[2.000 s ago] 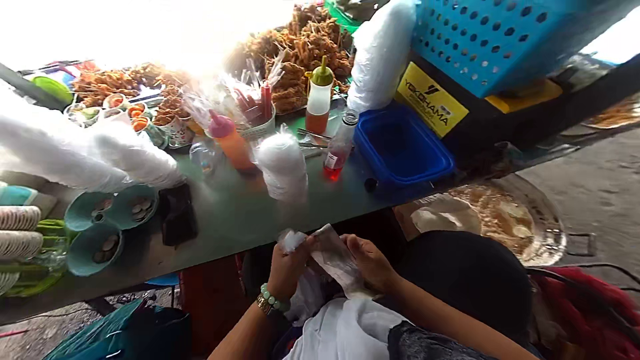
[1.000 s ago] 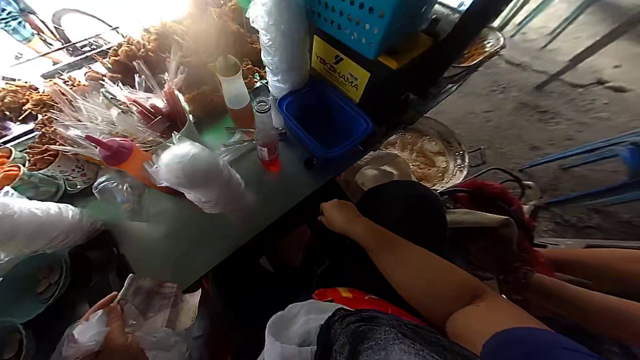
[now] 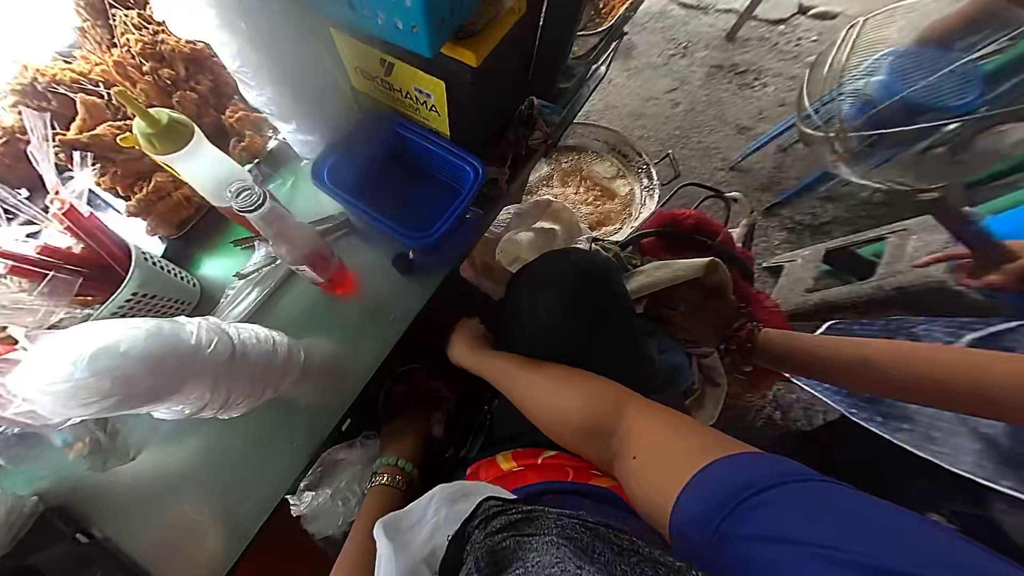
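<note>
My left hand (image 3: 416,400), above a beaded bracelet, reaches into the dark space under the counter's edge; its fingers are too dark to read. A clear plastic bag (image 3: 336,484) hangs beside that wrist. My right hand (image 3: 470,342) rests by the dark-clothed knee, its fingers largely hidden below the counter edge. On the green counter (image 3: 200,496) stand a glass bottle with red liquid (image 3: 292,240), a blue plastic basin (image 3: 398,178) and a squeeze bottle with a green cap (image 3: 188,152). A roll of white plastic bags (image 3: 160,366) lies nearer me.
Fried food (image 3: 120,120) is piled at the back left, near a perforated basket (image 3: 152,284) of red packets. Beyond my knee a large pan (image 3: 592,180) holds frying food. At the right, another person's arm (image 3: 888,368) reaches in, and a wire strainer (image 3: 880,104) is held above the ground.
My left hand has moved from the lower left, where it held plastic and paper, to under the counter edge. A wire strainer has come into view at the right. The view has swung right.
</note>
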